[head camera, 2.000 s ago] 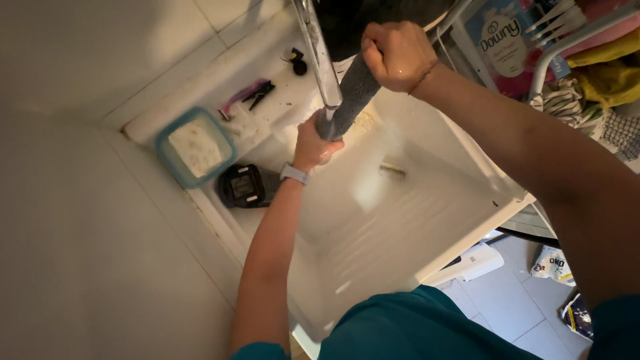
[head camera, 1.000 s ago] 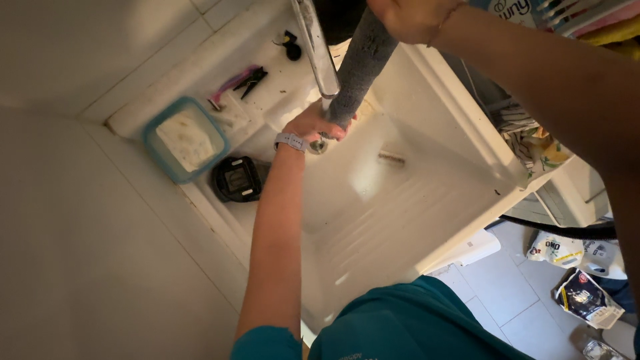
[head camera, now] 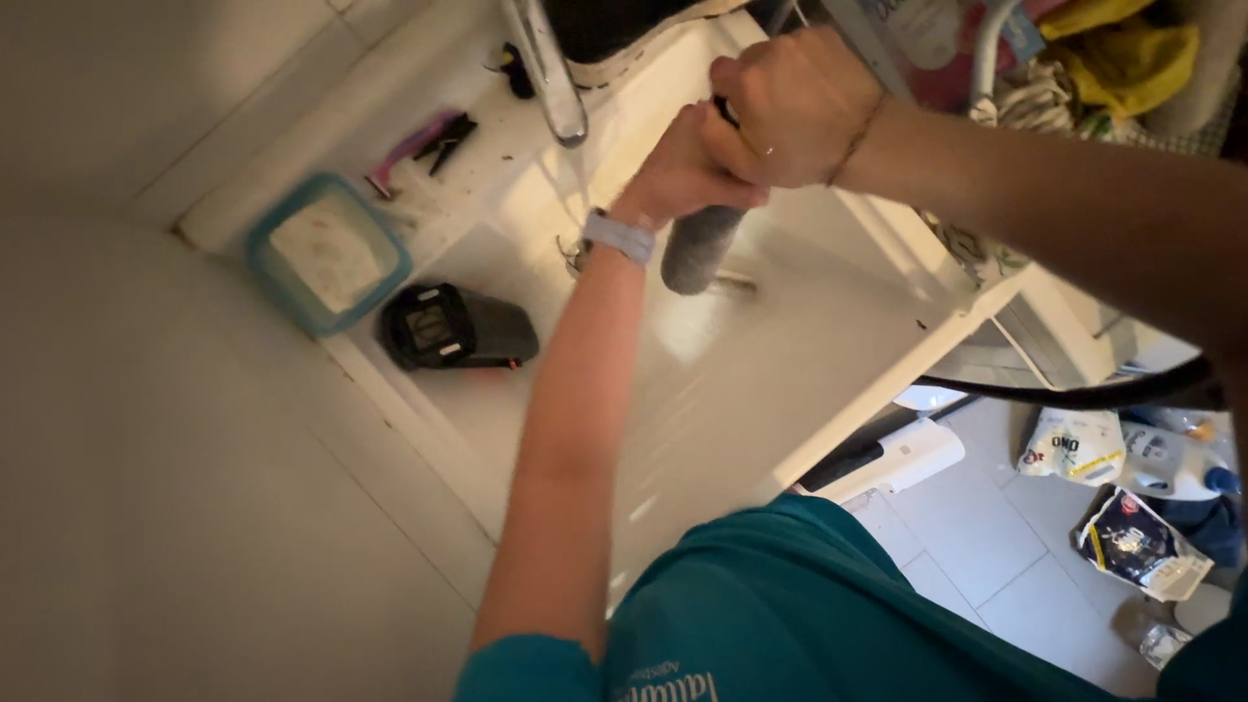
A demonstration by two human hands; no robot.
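A grey fuzzy roller [head camera: 700, 249], cylindrical like a cleaner's brush roll, is held upright at a tilt over the white sink basin [head camera: 780, 361]. My left hand [head camera: 687, 166] is wrapped around its upper part. My right hand [head camera: 795, 107] closes over its top end, against my left fingers; a dark opening shows between them. Left of my hands is the metal faucet [head camera: 551, 83], with a thin stream of water falling from its spout. The drain, beside my left wrist, is partly hidden. A small light-coloured strip [head camera: 733, 283] lies in the basin behind the roller's lower end.
A black plastic container [head camera: 458, 327] lies in the basin's left part. On the ledge are a blue tub with white contents [head camera: 331, 255], a pink razor [head camera: 405, 156] and a black clip [head camera: 448, 141]. A basket with cloths [head camera: 1121, 63] stands at upper right; detergent packs [head camera: 1072, 444] lie on the floor.
The roller has moved out from beside the faucet to over the basin, right of the drain. My hands, apart on the roller before, are now together at its upper end.
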